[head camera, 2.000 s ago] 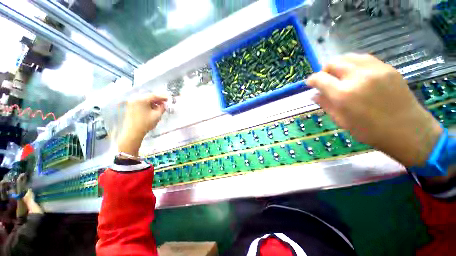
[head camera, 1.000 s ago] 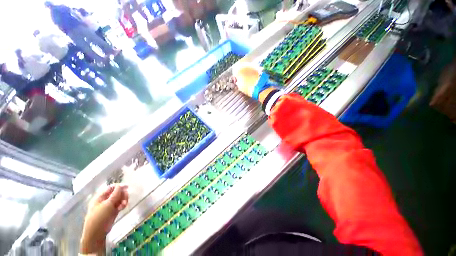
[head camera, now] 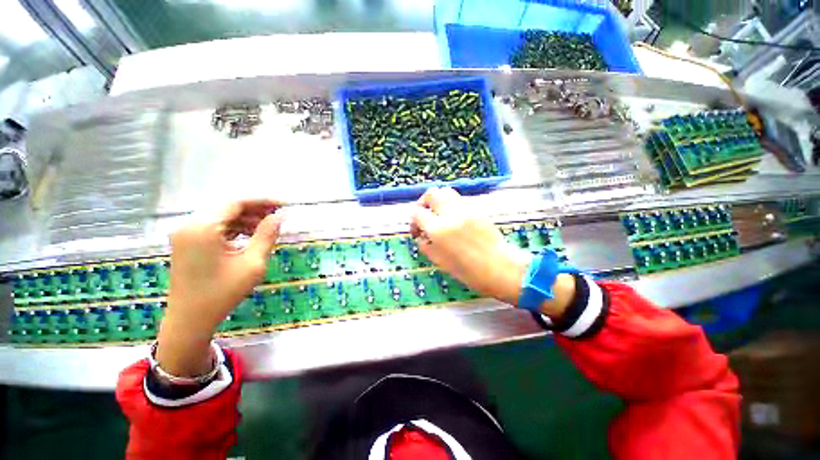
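A long green PCB panel [head camera: 342, 292] with two rows of small boards lies on the rail in front of me. My left hand [head camera: 220, 260] is over its left part, thumb and fingertips close together; I cannot tell if they hold a part. My right hand [head camera: 463, 243], with a blue wrist strap, is over the panel's upper edge, fingertips pinched and pointing left; any part between them is too small to tell. The blue parts bin [head camera: 423, 139], full of dark and yellow-green capacitors, stands just behind my hands. Small silver metal parts [head camera: 236, 119] lie in piles left of the bin.
A larger blue bin [head camera: 481, 45] with dark parts stands farther back. Ribbed clear trays lie at left [head camera: 103, 175] and right [head camera: 584, 153], silver parts by the right one. Stacked panels [head camera: 706, 148] stand at right. Another panel [head camera: 683, 238] and a brown plate [head camera: 757, 225] are on the rail.
The view has turned back to the bench. My right hand has come from beside the stacked panels to over the panel on the rail. My left hand is now over the panel too.
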